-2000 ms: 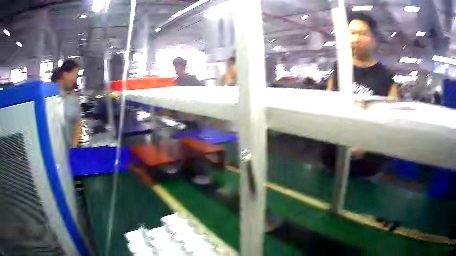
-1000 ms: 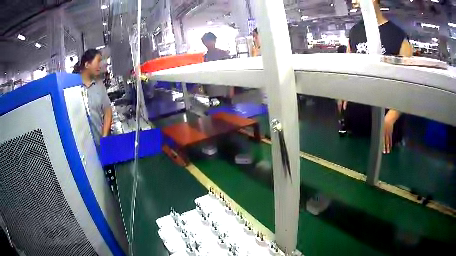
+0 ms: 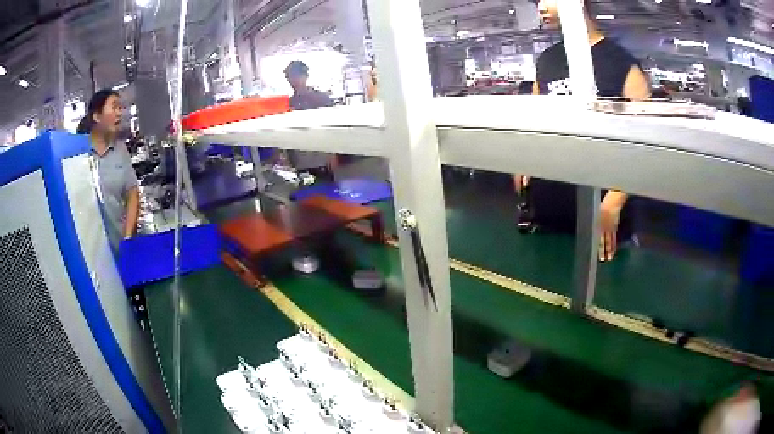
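Observation:
White adapters (image 3: pixel 318 394) stand in tight rows at the bottom centre, metal prongs up. Single pale units lie spaced along the green conveyor (image 3: pixel 458 318): one near the red-brown table (image 3: pixel 305 264), one left of the post (image 3: pixel 368 278) and one right of it (image 3: pixel 508 359). A blurred pinkish-white shape, apparently my right hand (image 3: pixel 731 415), is cut off at the bottom right edge. Its fingers and anything it holds cannot be made out. My left hand is out of the picture.
A white shelf (image 3: pixel 501 136) on pale posts (image 3: pixel 412 212) crosses above the belt. A thin dark item (image 3: pixel 419 258) hangs on the near post. A blue-and-white machine (image 3: pixel 64 254) stands left, beside a blue bin (image 3: pixel 170 254). People stand left, behind the shelf and across the belt.
The view has turned right, shifting the post and adapter rows leftward. The single units have moved rightward along the belt relative to the post. The blurred shape has appeared at the bottom right.

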